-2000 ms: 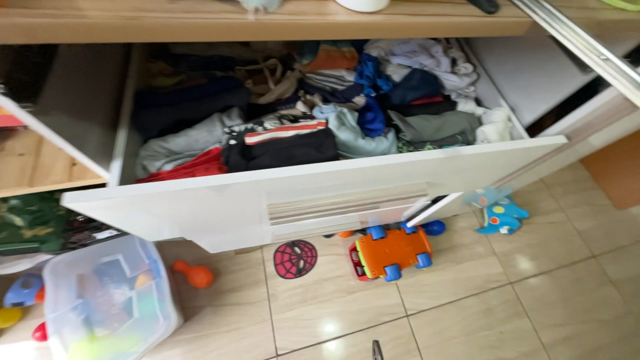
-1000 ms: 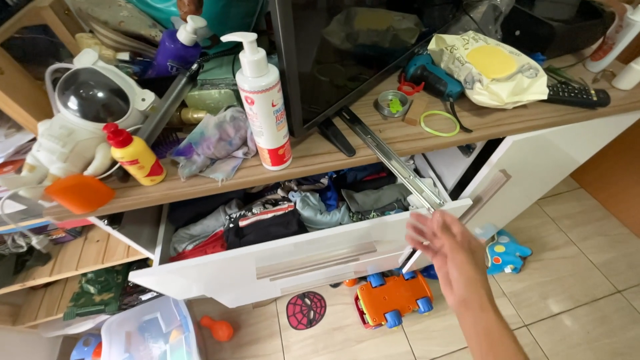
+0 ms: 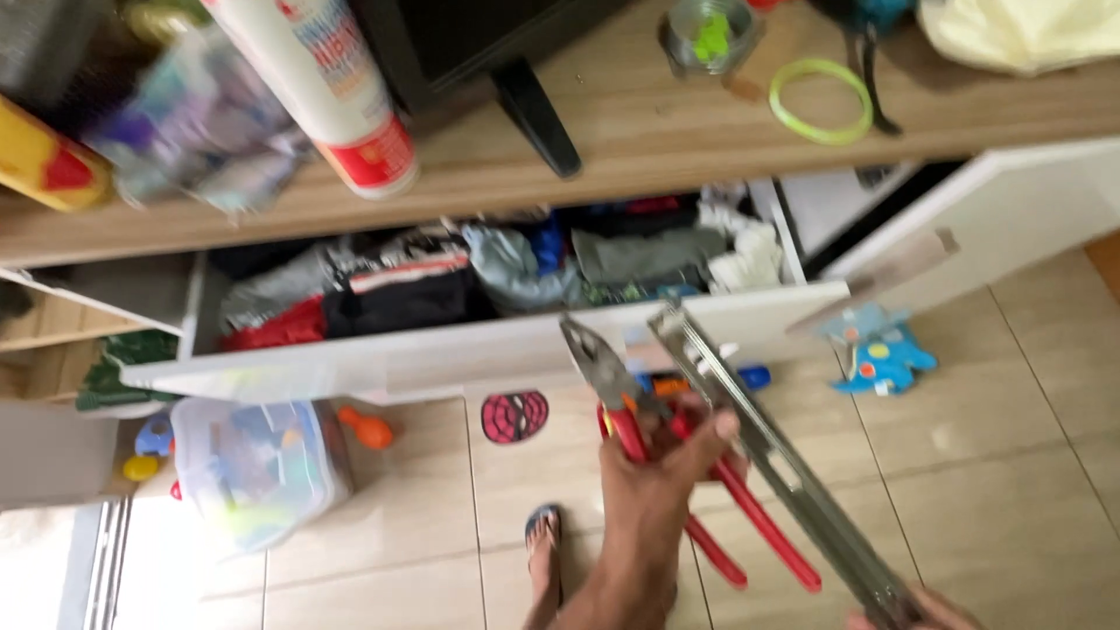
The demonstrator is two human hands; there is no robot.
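Observation:
My left hand (image 3: 652, 477) is closed round red-handled pliers (image 3: 604, 367), whose metal jaws point up and left. A second pair of long red handles (image 3: 761, 525) also passes through this hand; its head is hidden. The thumb lies against a metal drawer slide (image 3: 787, 477), which slants from the drawer front down to the bottom right. At the slide's lower end my right hand (image 3: 927, 608) grips it, mostly outside the view. Behind the tools an open drawer (image 3: 490, 350) holds folded clothes (image 3: 402, 302).
Above the drawer, a wooden top (image 3: 630, 131) carries a lotion bottle (image 3: 367, 131), a screen's foot (image 3: 538, 118) and a green ring (image 3: 821, 101). On the tiled floor are a plastic bin (image 3: 258, 464), an orange toy (image 3: 367, 429) and a blue toy (image 3: 888, 354). A cabinet door (image 3: 971, 227) stands right.
The drawer slide, lying on the wooden top a second ago, is now held in front of the drawer. Red-handled pliers and both hands have come into view.

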